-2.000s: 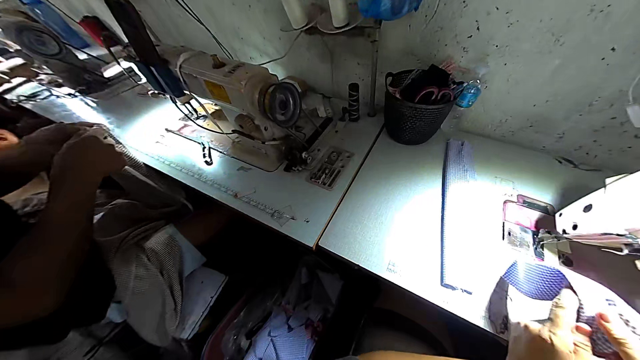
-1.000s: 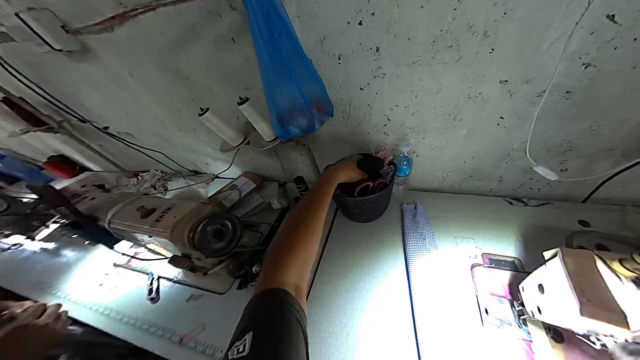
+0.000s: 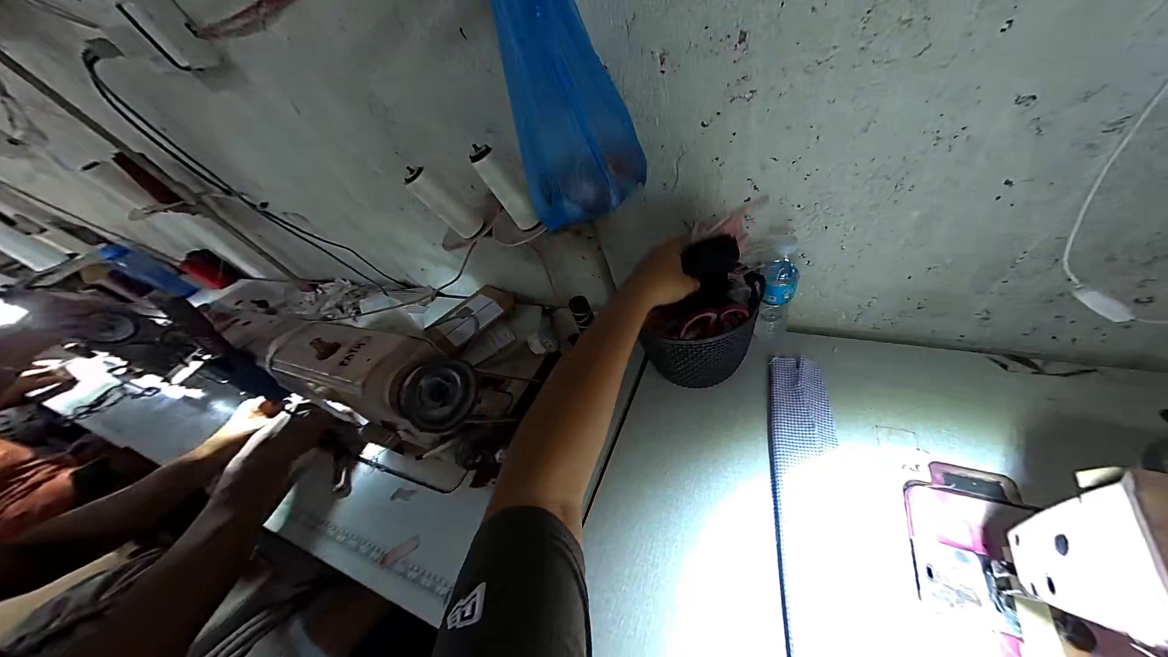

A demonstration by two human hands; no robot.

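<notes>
My left hand reaches to the back of the table and touches black cloth at the top of a dark woven plastic basket. Whether its fingers grip the cloth cannot be told. Pink-red scissor handles show inside the basket, beside the hand. A long strip of blue checked fabric lies on the table right of the basket. My right hand is out of view. At the lower right edge is the white head of a sewing machine.
A water bottle stands beside the basket against the wall. A blue plastic bag hangs above, near white thread cones. Left are another sewing machine and a co-worker's arms. A phone-like object lies at right.
My left arm, out of view at the basket two seconds ago, now reaches to it. My right hand, earlier on checked cloth at lower right, is out of view. The view has swung upward.
</notes>
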